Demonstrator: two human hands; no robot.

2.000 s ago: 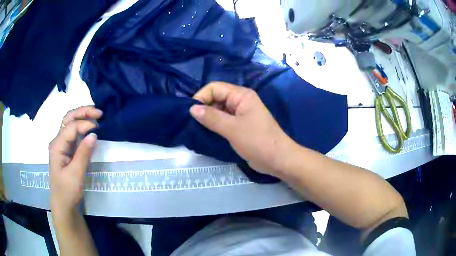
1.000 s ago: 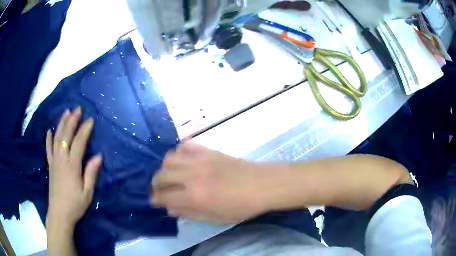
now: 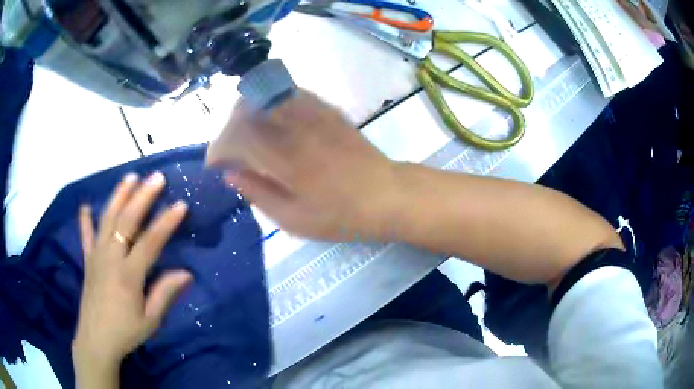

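Note:
The navy fabric piece [image 3: 221, 281], dotted with white lint, lies on the white tabletop at the lower left. My left hand [image 3: 133, 266] rests flat on it with fingers spread and a ring on one finger. My right hand [image 3: 304, 163] is blurred, above the cloth's upper right edge, just below the grey ribbed knob [image 3: 266, 83]. Its fingertips are curled near the cloth, and I cannot tell if they grip it. The sewing machine head [image 3: 114, 53] is at the top left. The needle area is hard to make out.
Shears with gold-green handles [image 3: 479, 91] lie right of the machine, with blue and orange snips [image 3: 392, 15] by their blades. A ruler strip [image 3: 319, 277] runs along the near table edge. Paper sheets [image 3: 609, 45] are at the top right. Dark cloth [image 3: 609, 159] hangs at the right.
The view has shifted, so machine and shears sit further left and higher. The cloth lies smoother with its upper edge below the machine head. My right hand has moved up towards the knob.

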